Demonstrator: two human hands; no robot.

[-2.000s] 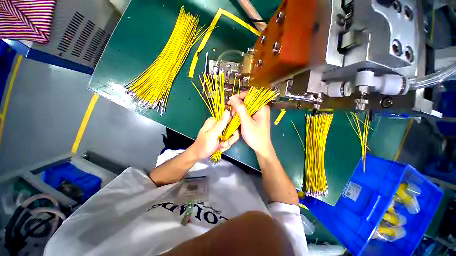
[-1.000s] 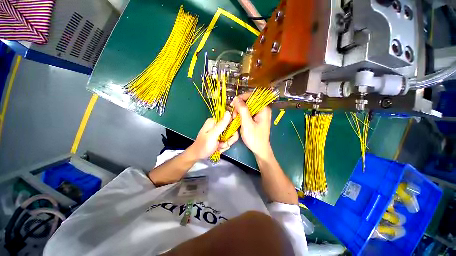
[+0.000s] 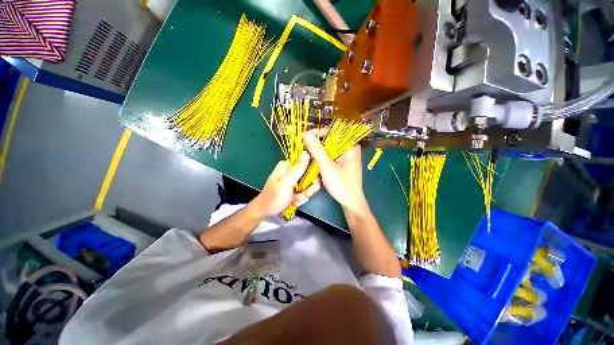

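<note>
My left hand [image 3: 281, 186] is closed on a fanned handful of yellow wires [image 3: 291, 135], their upper ends spread beside the small silvery applicator [image 3: 306, 94]. My right hand [image 3: 336, 168] holds another fanned handful of yellow wires [image 3: 345, 137], slanting up right under the orange-brown block [image 3: 377, 64]. The two handfuls meet at their lower ends between my hands. My right fingertips are close to the applicator and partly hidden by wires. The grey crimping machine [image 3: 498, 74] stands above and to the right.
A left wire bundle [image 3: 225, 84] lies on the green bench [image 3: 151, 91], near yellow marking tape [image 3: 269, 60]. A right wire bundle [image 3: 425, 205] and stray wires [image 3: 486, 178] lie below the machine. A blue bin [image 3: 464, 290] at right holds wrapped wire bundles [image 3: 527, 311]. Tubes [image 3: 572, 108] curve off the machine.
The wires in my left hand have spread more at their upper ends. My right thumb has shifted slightly up and left. The machine appears shifted slightly left in view.
</note>
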